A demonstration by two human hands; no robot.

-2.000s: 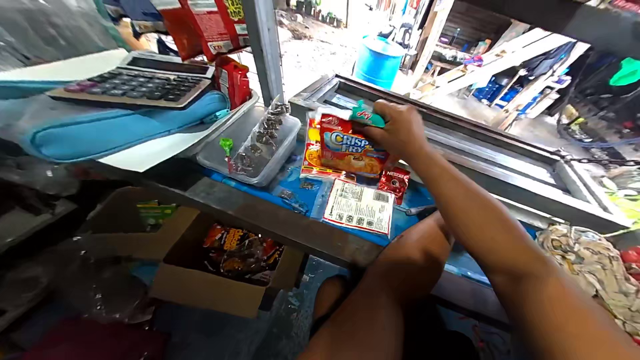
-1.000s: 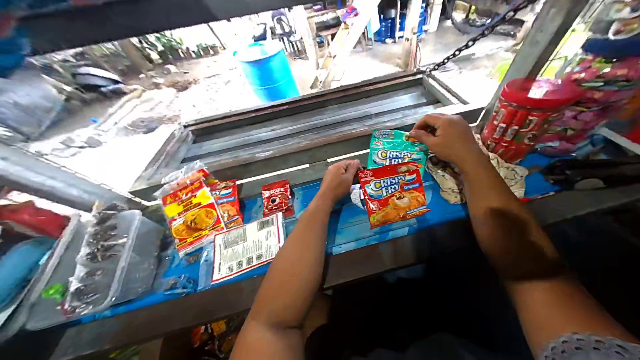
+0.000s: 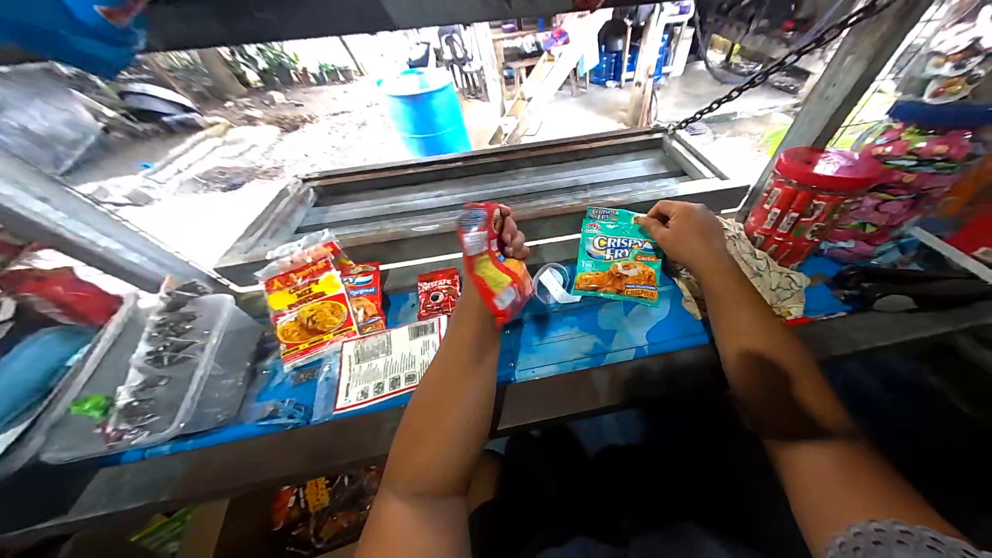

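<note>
My left hand holds a red Crispy Fry packet, tilted nearly edge-on above the blue counter top. Pinched by its top right corner in my right hand is a green garlic Crispy Fry packet, its front toward me. Between the two packets lies a round clear plastic piece with a white strip. Left of my left forearm are a small red Nescafe sachet, a white printed packet, a yellow and red mix packet and another red packet partly behind it.
A clear plastic bin with dark-filled small bags stands left. On the right are a crumpled patterned cloth, a red-lidded jar and dark objects. A framed wooden shutter lies beyond the counter, with a chain at its right.
Two seconds ago the red and green packets were together by one hand; now each hand has one. Since one second ago, my left hand has lifted and turned the red packet away from the green one.
</note>
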